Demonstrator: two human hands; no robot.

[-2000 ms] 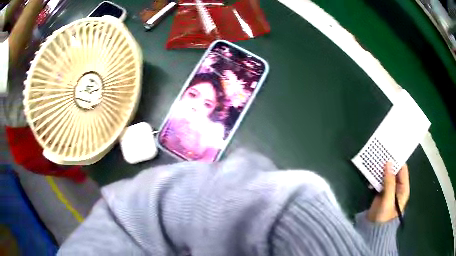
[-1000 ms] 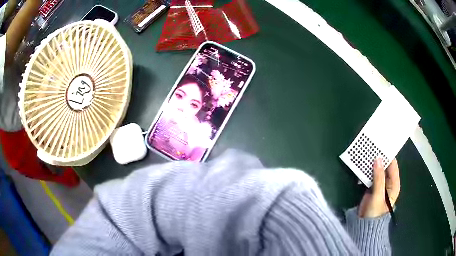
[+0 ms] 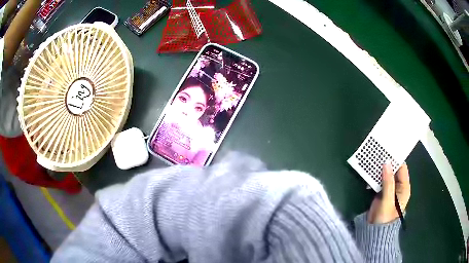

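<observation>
My right hand is at the right. Its fingers lie on the lower edge of a white dot label sheet and grip it. Rows of small dark dots cover the sheet's lower left end; the upper end is blank. Thin dark tweezers stick out beside the same hand, pointing down; their prongs cannot be made out. The sheet's right corner overlaps the white border strip. My left hand is out of the picture; a grey knitted sleeve fills the bottom middle.
A smartphone shows a pink video. A white rounded square touches its edge. A cream fan stands left. Red film and a dark labelled item lie at the top. Another person's arm shows upper left.
The whole view has shifted, so the fan, phone and sheet appear further left. My right hand keeps its grip on the sheet, with no clear movement relative to the surface.
</observation>
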